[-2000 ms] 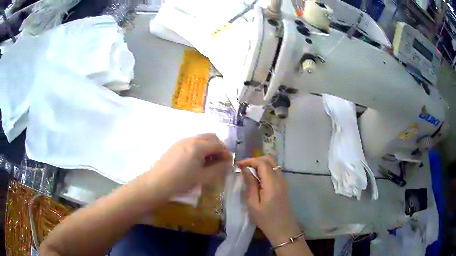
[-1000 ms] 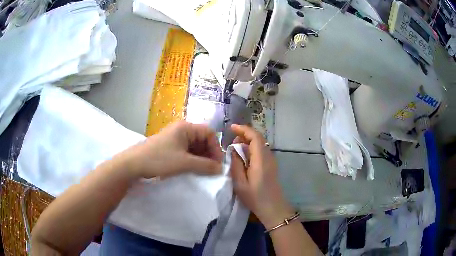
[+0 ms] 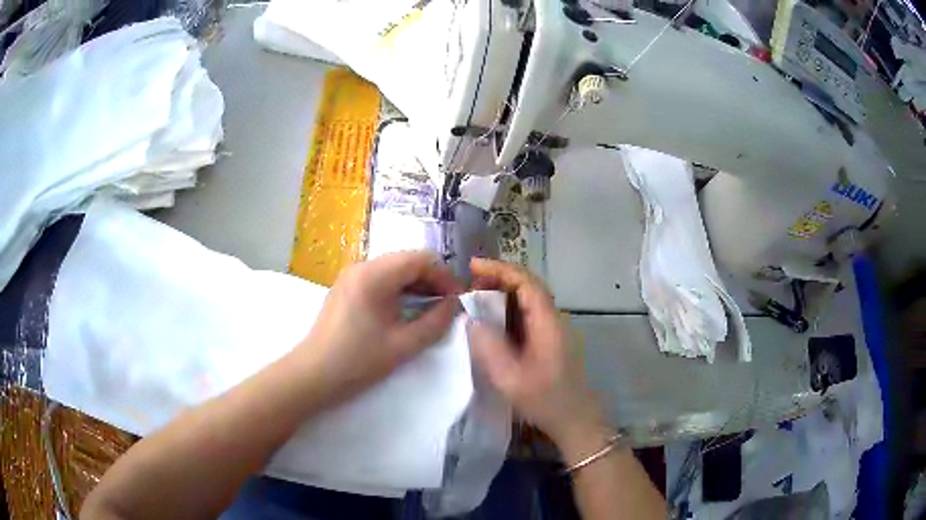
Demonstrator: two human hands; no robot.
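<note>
My left hand (image 3: 381, 315) and my right hand (image 3: 523, 340) are close together just in front of the presser foot (image 3: 447, 203). Their fingertips pinch the top edges of a wide white sleeve panel (image 3: 386, 427) and a narrow white cuff strip (image 3: 482, 447). The panel stretches left under my left forearm, and its near end hangs over the table's front edge. The strip hangs down beside the panel, below my right hand. My right hand is slightly blurred. The exact edges between the fingers are hidden.
The sewing machine (image 3: 701, 102) stands behind my hands. A strip bundle (image 3: 680, 254) lies right of the needle, with dark snips (image 3: 787, 308) further right. A panel stack (image 3: 112, 122) lies at far left. Yellow tape (image 3: 337, 183) is on the table. White cloth (image 3: 335, 30) lies behind the machine head.
Since the earliest frame, the panel has come toward me, its end now lying beside the strip at my hands. Over the last second, both hands stay near the same place, still pinching the edges.
</note>
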